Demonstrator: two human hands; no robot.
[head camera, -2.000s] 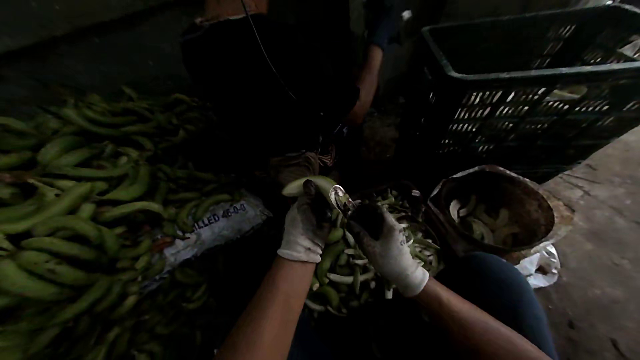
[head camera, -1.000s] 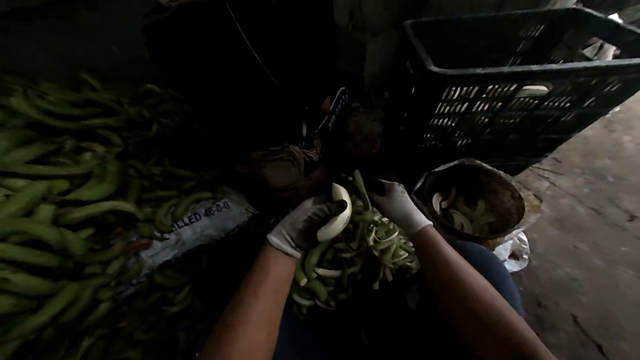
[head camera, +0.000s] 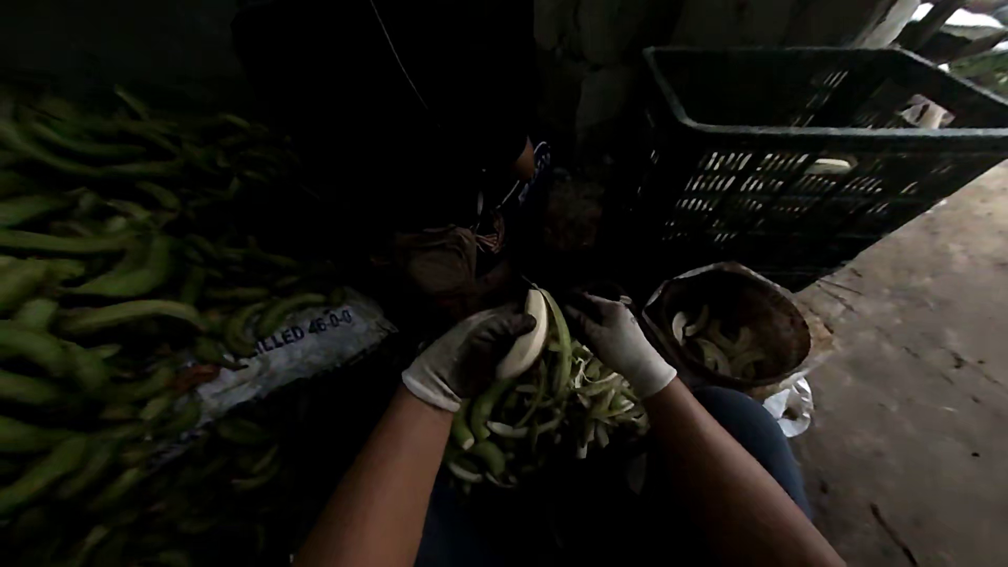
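Note:
My left hand (head camera: 480, 350), in a white glove with dark, stained fingers, is closed around a peeled pale green banana or plantain (head camera: 526, 342). A long strip of green peel (head camera: 562, 342) hangs beside the fruit, between my two hands. My right hand (head camera: 610, 331), gloved alike, is just right of the strip with its fingers bent; whether it holds a tool or the peel's end is too dark to tell. Below both hands lies a heap of peel strips (head camera: 602, 398) with unpeeled green fruit (head camera: 488, 409) at its left.
Many green bananas or plantains (head camera: 126, 315) are piled at the left, around a printed white sack (head camera: 307, 339). A round container (head camera: 787, 323) at the right holds peeled pieces (head camera: 720, 350). Behind it stands a dark plastic crate (head camera: 819, 138). A person in dark clothes (head camera: 386, 134) is across from me.
The green peel strip now hangs lower beside the peeled fruit. Two seconds ago my hands were close together at the fruit; they are now farther apart.

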